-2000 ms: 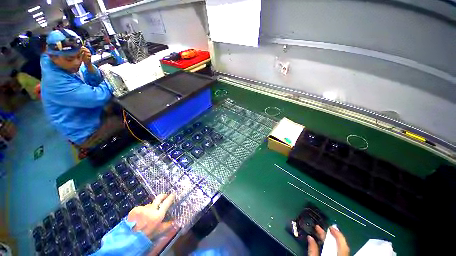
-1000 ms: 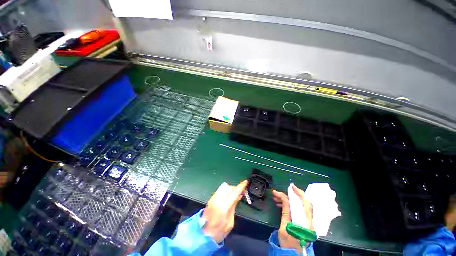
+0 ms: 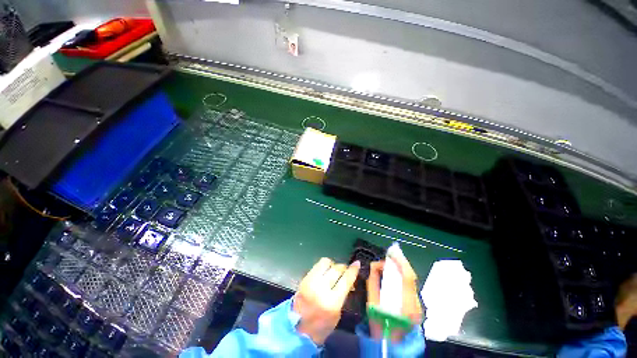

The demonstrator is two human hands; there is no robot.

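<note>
A black housing [image 3: 364,253] is on the green mat at the front edge, partly covered by both hands. My left hand [image 3: 325,294] is at its left side with fingertips touching it; my fingers hide whether it is gripped. My right hand [image 3: 396,288] holds a white dispensing syringe [image 3: 392,281] with a green adapter [image 3: 388,319] and a pale tube at its lower end. The syringe points up and its tip end is near the housing's right side. My right fingertips are close to the housing.
Clear blister tray [image 3: 237,161] at left, partly filled; a fuller one [image 3: 66,308] lower left. Blue bin [image 3: 119,157] far left. Cardboard box [image 3: 312,155] and black pocket tray [image 3: 412,189] behind. White tissue [image 3: 448,297], stacked black trays [image 3: 520,259] and another person's hand [image 3: 626,308] at right.
My left hand has moved from the blister tray to the housing. My right hand, with the syringe, has come in closer to the housing. The view has swung right.
</note>
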